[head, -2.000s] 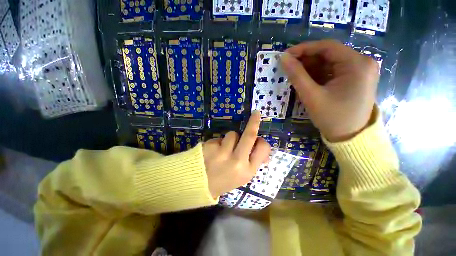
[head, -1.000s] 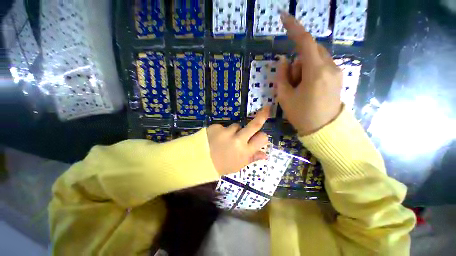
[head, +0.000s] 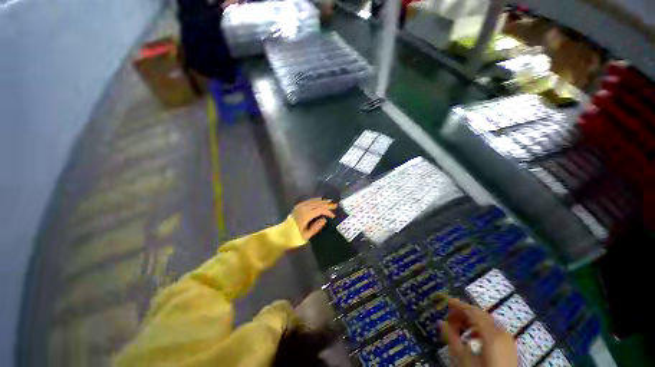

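The blister tray (head: 392, 294) lies at lower right with rows of blue circuit boards (head: 370, 317); several boards at its right carry white die-cut stickers (head: 490, 288). My left hand (head: 312, 217) is stretched out at the left end of the stack of sticker sheets (head: 402, 197), fingers apart, with no thing visible in it. My right hand (head: 480, 333) is over the tray, cut off by the bottom edge, thumb and fingers bent close together. Blur hides whether it holds anything. It covers some boards.
A loose sticker sheet (head: 366, 151) lies beyond the stack on the dark green bench. Clear blister trays (head: 316, 66) are piled farther up. Across the pale edge strip (head: 431, 150) are trays with white pieces (head: 513, 122). A person (head: 205, 39) and a cardboard box (head: 166, 75) are at upper left.
The view has swung left and up. My left hand has left the sticker sheet and tray and reached out to the stack. My right hand is now at the bottom edge, still over the tray.
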